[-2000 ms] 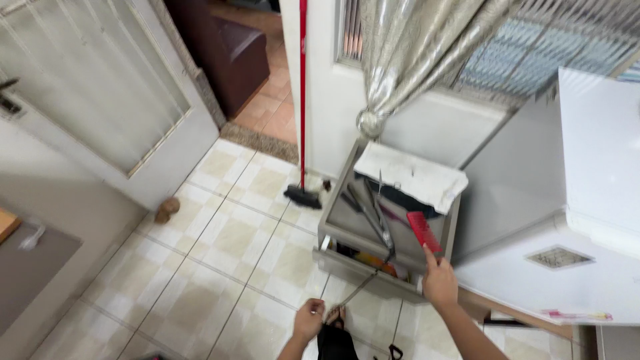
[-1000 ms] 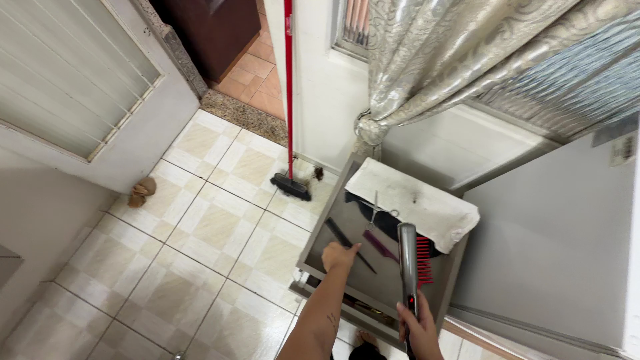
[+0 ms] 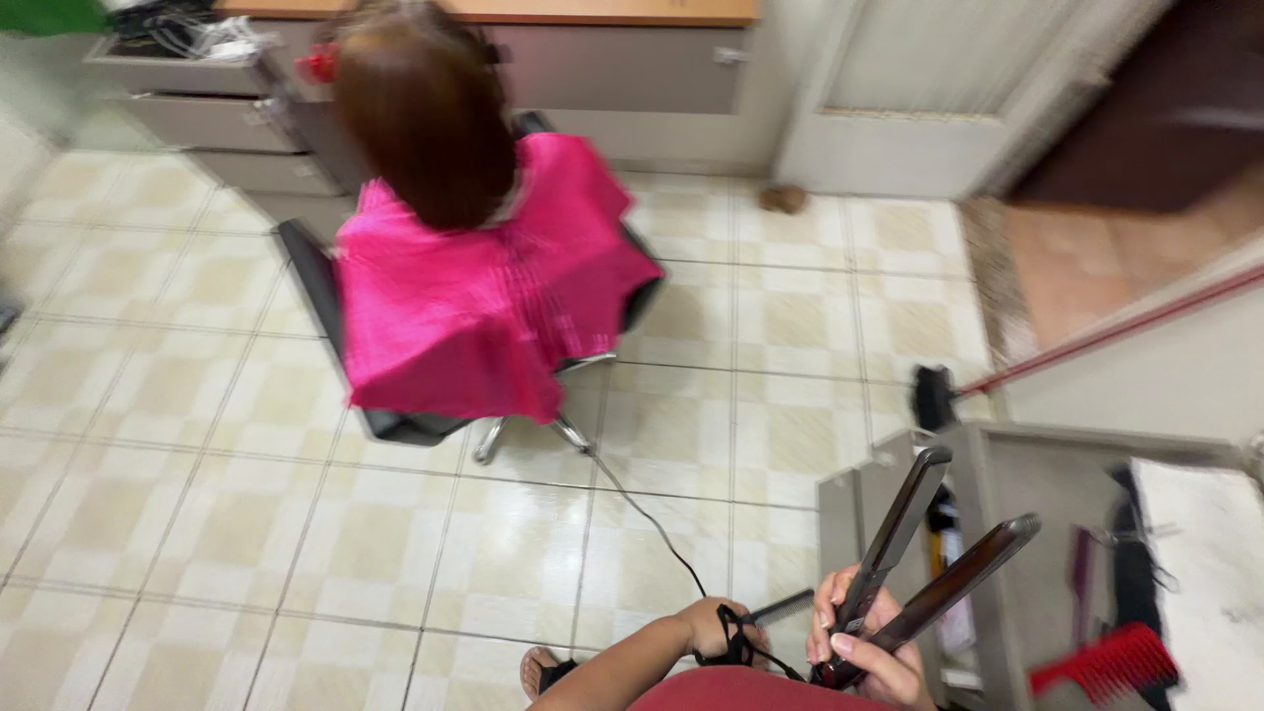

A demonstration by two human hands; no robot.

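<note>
My right hand (image 3: 874, 642) holds a dark hair straightener (image 3: 901, 513) by its handles, its two arms spread apart and pointing up. Close by on the left, my left hand (image 3: 716, 632) has hold of a dark fine-toothed comb (image 3: 785, 605), with loops of black cord (image 3: 736, 642) at the fingers. A person with reddish-brown hair (image 3: 425, 128), seen from behind, sits in a black salon chair (image 3: 321, 286) under a bright pink cape (image 3: 474, 316). Beside my right hand, a grey trolley (image 3: 997, 553) bears a red wide-toothed comb (image 3: 1106, 664), a purple comb (image 3: 1081, 583), scissors (image 3: 1136, 536) and a white towel (image 3: 1205, 563).
The power cord (image 3: 652, 518) runs across the tiled floor towards the chair base. A red-handled broom (image 3: 933, 395) stands beyond the trolley, near the doorway. Drawers (image 3: 227, 123) and a wood-topped counter (image 3: 592, 12) line the far wall. A small brown object (image 3: 782, 198) lies by the door.
The view has swung left, bringing the seated person in. My left hand has picked up the dark comb from the trolley. The straightener's arms, together before, are now apart.
</note>
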